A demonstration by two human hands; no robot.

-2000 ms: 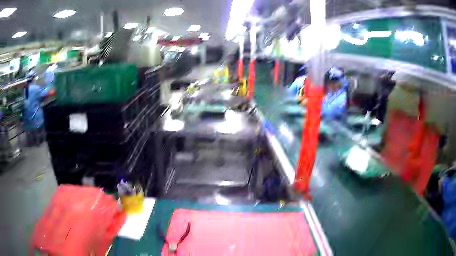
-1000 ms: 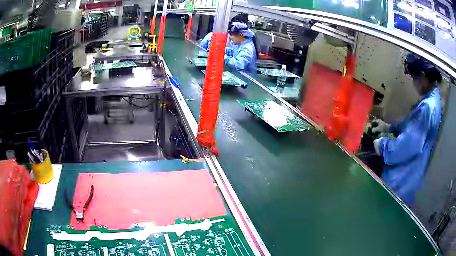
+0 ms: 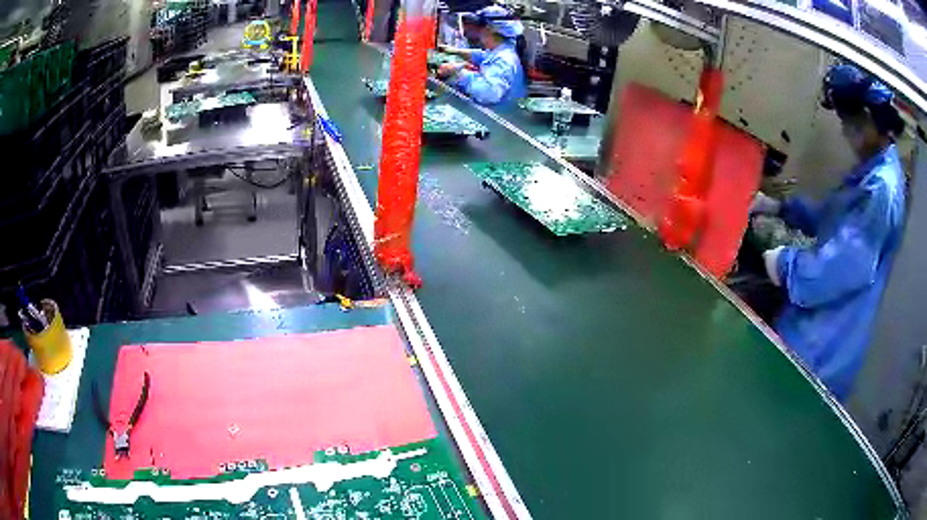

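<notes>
A large green circuit board (image 3: 346,498) with a long white strip lies at the bottom of the view, cut off by the lower edge. Its far edge meets the pink-red pad (image 3: 274,391), which lies flat on the green bench. Side cutters (image 3: 122,418) with dark curved handles lie open on the pad's left end. Neither of my hands is in view.
A yellow pen cup (image 3: 49,340) stands on white paper (image 3: 63,391), beside a red stack (image 3: 16,432) at left. A metal rail (image 3: 447,391) divides the bench from the green conveyor (image 3: 630,376), which carries boards (image 3: 549,197). A red-wrapped post (image 3: 404,142) stands there. People in blue work beyond.
The camera has swung right and down. The board at the bottom has come into view since two seconds ago. Bench things now sit further left in the view; the cutters remain on the pad.
</notes>
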